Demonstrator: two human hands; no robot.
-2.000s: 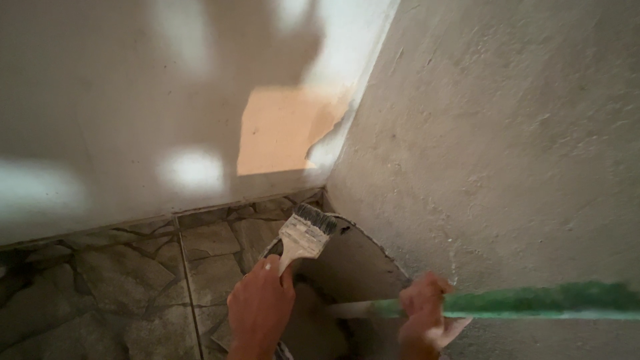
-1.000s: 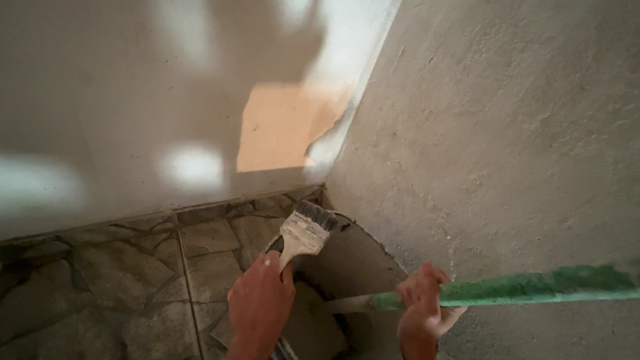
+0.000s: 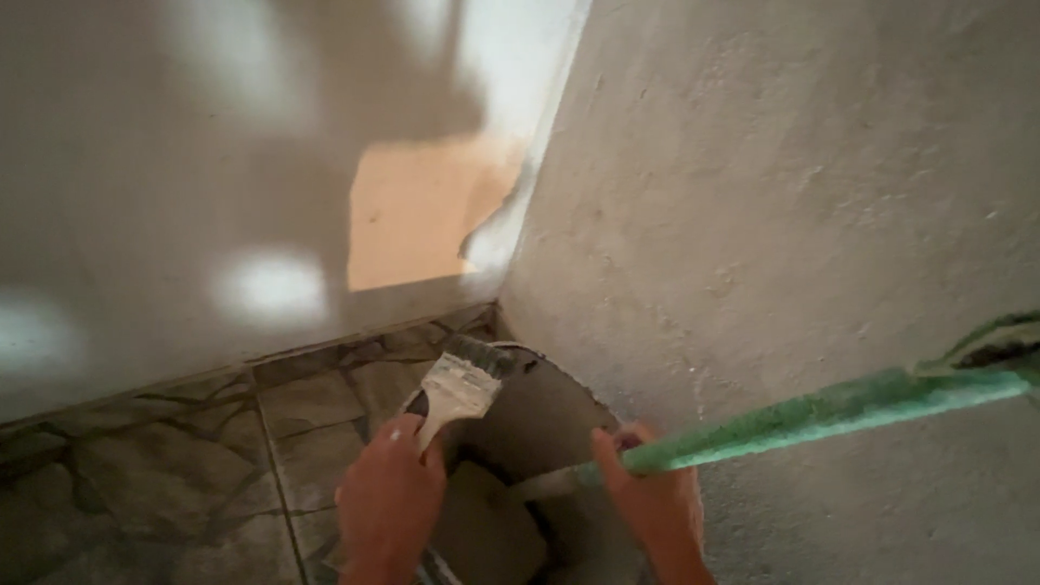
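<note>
My left hand (image 3: 394, 491) grips the handle of a flat paintbrush (image 3: 465, 386), whose dark bristles point up and whose ferrule is crusted with pale paint. Around a green pole (image 3: 780, 418) closes my right hand (image 3: 658, 496). The pole slants from the right edge down into a round bucket (image 3: 552, 410) below both hands; its lower part is pale. Something dark and pale shows inside the bucket, but its contents are unclear. The brush is over the bucket's far left rim.
A pale wall (image 3: 162, 203) bearing an orange patch of light meets a rough grey plastered wall (image 3: 772, 203) at a corner behind the bucket. Stone-patterned floor tiles (image 3: 162, 487) lie at left. A curved, dark-edged piece (image 3: 995, 337) shows by the pole's upper end.
The pole's right part has risen and more of its far end shows, with a curved piece there. My right hand has turned around it. My left hand and the brush have hardly moved.
</note>
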